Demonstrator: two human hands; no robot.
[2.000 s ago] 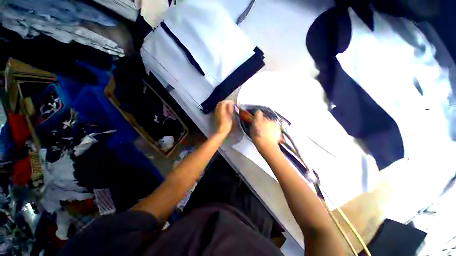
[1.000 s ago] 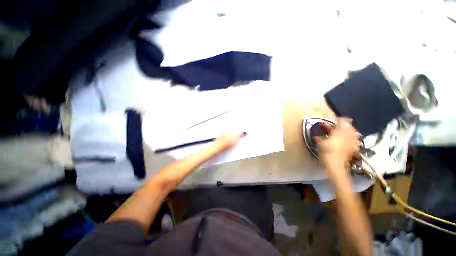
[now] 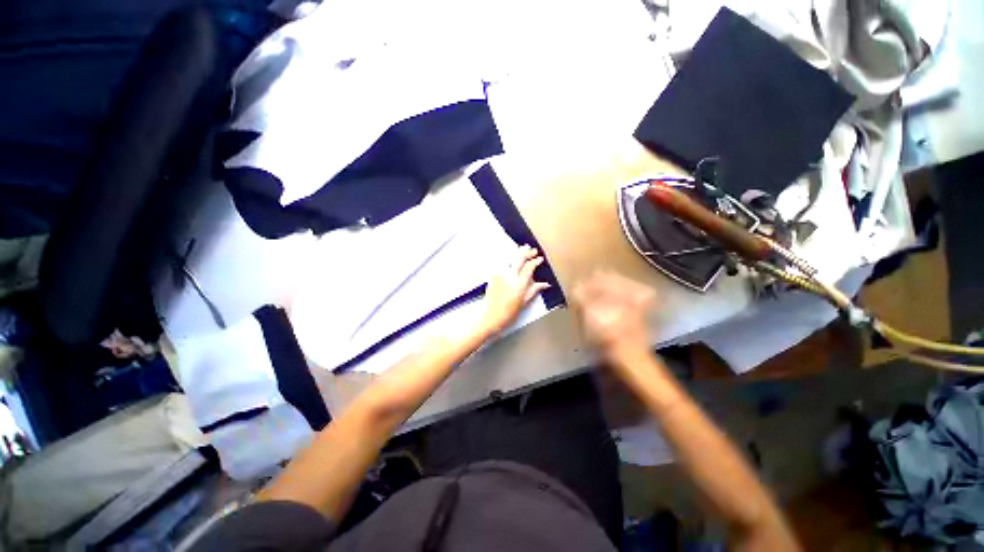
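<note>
The white garment panel lies on the pressing table, with a thin navy seam strip along its near side and a dark end band across its right end. My left hand rests on the panel's near right corner, fingers spread at the dark band. My right hand is blurred, just right of the band and off the iron; its fingers are unclear. The steam iron, with a reddish-brown handle, sits on the tan patch, tip to the left.
White pieces with navy edges lie at the left table edge. Loose navy and white pieces lie beyond the panel. A black square pad is behind the iron. The yellow hose trails right. A long black roll is at far left.
My right hand has let go of the iron and moved left towards the panel's end. My left hand is now at the dark end band, which now shows. The view has shifted.
</note>
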